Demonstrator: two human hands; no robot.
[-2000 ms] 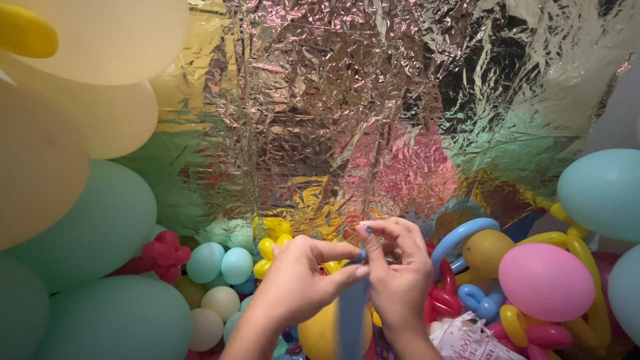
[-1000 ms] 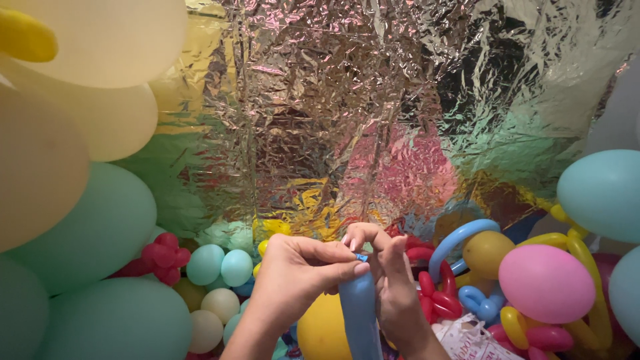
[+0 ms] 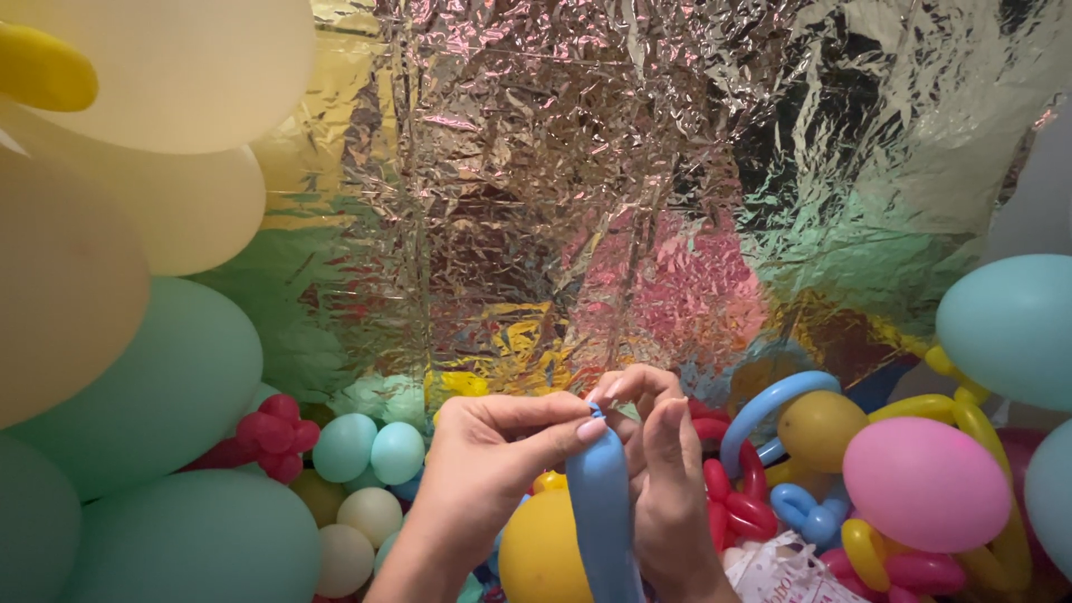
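Low in the middle of the head view, a long blue modelling balloon hangs down, its knotted end uppermost. My left hand pinches it near that knot between thumb and index finger. Just to the right, my right hand stands beside the balloon with its fingers bent and parted near the knot; whether a fingertip touches the balloon cannot be told. Behind the blue balloon is a round yellow balloon, partly hidden.
Crinkled reflective foil covers the back. Large cream and mint balloons crowd the left. At right are a pink balloon, a turquoise balloon, twisted red balloons and a white printed bag.
Both hands were pinching together at the knot two seconds ago. The right hand's fingers have since come apart from the left's, and the left still pinches the balloon's end.
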